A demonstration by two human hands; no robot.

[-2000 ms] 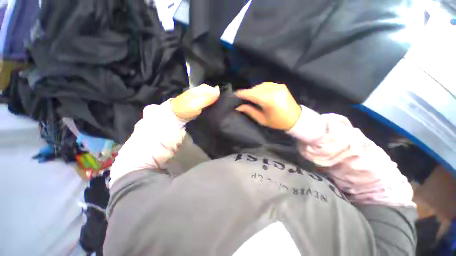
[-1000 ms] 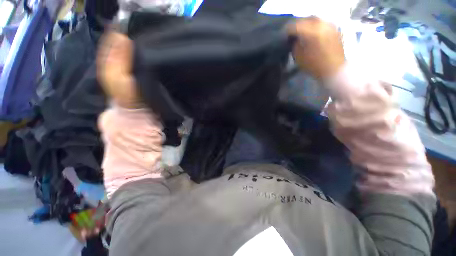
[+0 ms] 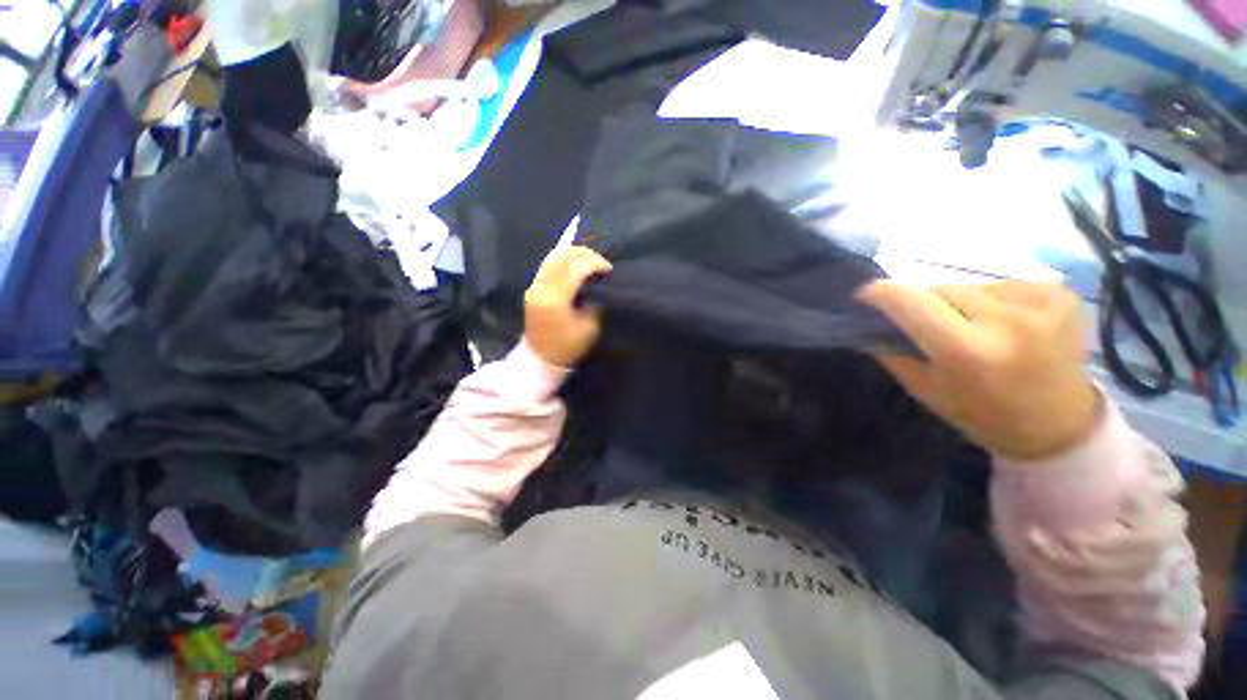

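A part-sewn black garment (image 3: 739,260) is stretched between my hands at the table's front edge. Part of it lies on the table and part hangs toward my lap. My left hand (image 3: 564,308) grips its left end, fingers curled on the edge. My right hand (image 3: 1005,358) pinches its right end between thumb and fingers. The sewing machine head (image 3: 1094,62) stands behind to the right. The presser foot area (image 3: 975,137) is behind the cloth; the needle is too small to make out.
Black-handled shears (image 3: 1162,321) lie on the table at right. A big black garment bundle (image 3: 246,342) is heaped at left. White strips (image 3: 390,164) tangle beside it. A pink basket (image 3: 445,55) is at the back left. A blue-purple container edge (image 3: 62,233) is far left.
The garment was bunched near my lap, then lifted and spread in both hands. It is now lower at the table edge, and my left hand has moved right. The view has tilted up toward the machine.
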